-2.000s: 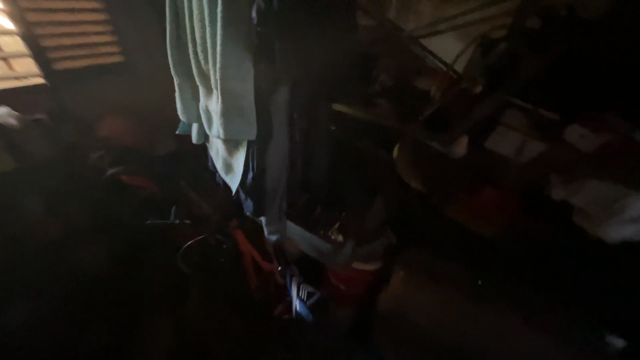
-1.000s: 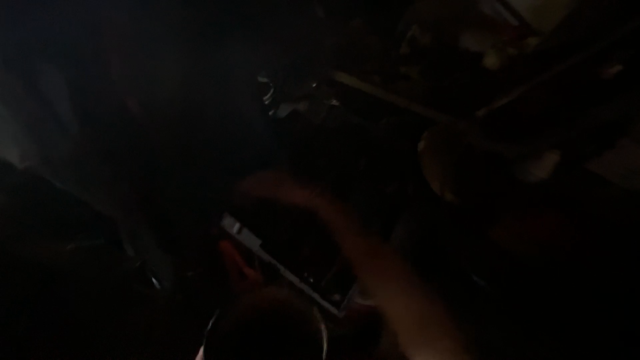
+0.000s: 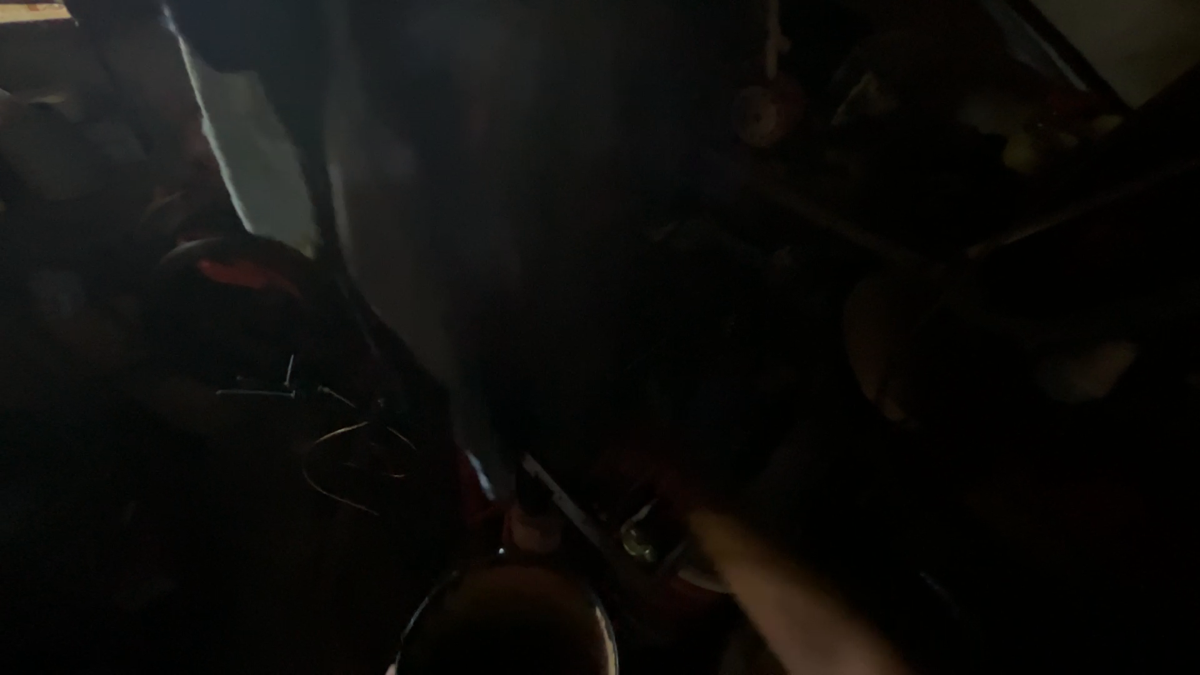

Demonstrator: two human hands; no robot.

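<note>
A round vessel with a shiny rim (image 3: 607,630) stands out at the bottom centre, cut off by the lower edge. Beside its left rim a small pale spot may be a fingertip of my left hand (image 3: 392,669); the rest is out of view. My right forearm reaches in from the lower right, blurred, and my right hand (image 3: 661,483) is lost in shadow at its far end. Close to that hand are a thin pale straight edge (image 3: 567,502) and a small shiny object (image 3: 639,544). Whether the hand holds anything cannot be seen.
Dark cloth (image 3: 403,291) hangs down the centre-left, beside a pale green cloth (image 3: 258,150). Thin wires (image 3: 328,487) and a red object (image 3: 244,274) lie at left. A pole-like piece (image 3: 1050,220) slants at upper right. Most of the scene is very dark.
My right arm, absent two seconds ago, came into view and now reaches from lower right, its hand lower than one second ago. The round vessel has also come into view. The view has shifted.
</note>
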